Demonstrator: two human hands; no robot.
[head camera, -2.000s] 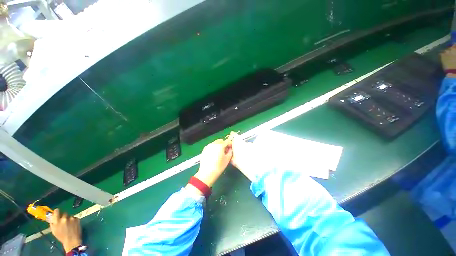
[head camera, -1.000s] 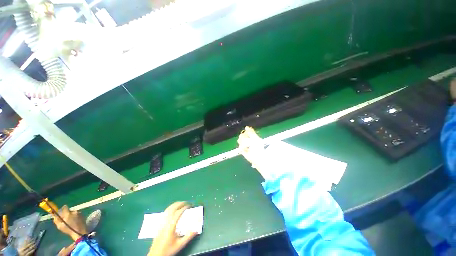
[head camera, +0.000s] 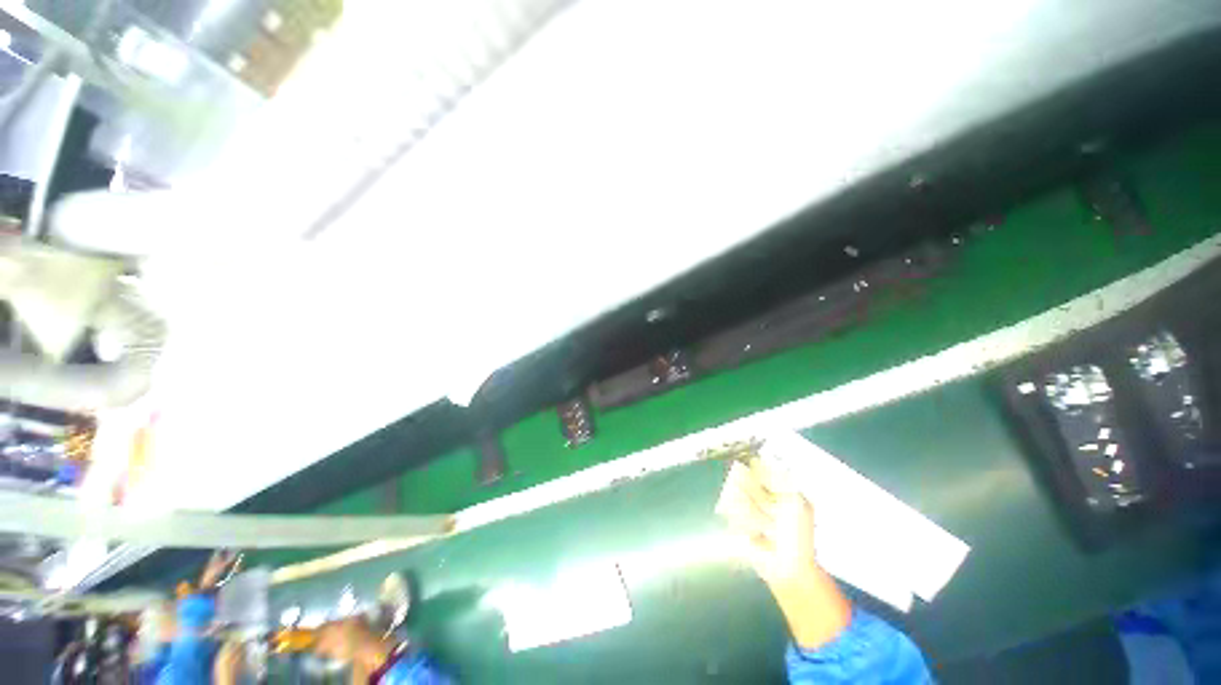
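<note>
My right hand (head camera: 779, 519) is over the bench beside the whitish edge strip, fingers bunched and pointing up-left. A small tan streak shows at its fingertips; blur hides whether it is a held strip or part of the edge. White sheets (head camera: 886, 525) lie slanted on the bench, right beside this hand and partly behind it. A separate white sheet (head camera: 568, 610) lies flat on the bench to the left, with no phone visible on it. My left hand is out of the picture.
Dark phones (head camera: 577, 419) and a long black tray (head camera: 777, 332) are on the green belt. A phone tray (head camera: 1040, 448) holding phones is at the right, near a blue sleeve. A neighbour's hand (head camera: 351, 645) and a grey post (head camera: 335, 530) are at left.
The view has swung up and left and is blurred. My left hand, over the white sheet a second ago, has gone from view. My right hand stays by the edge strip and slanted sheets.
</note>
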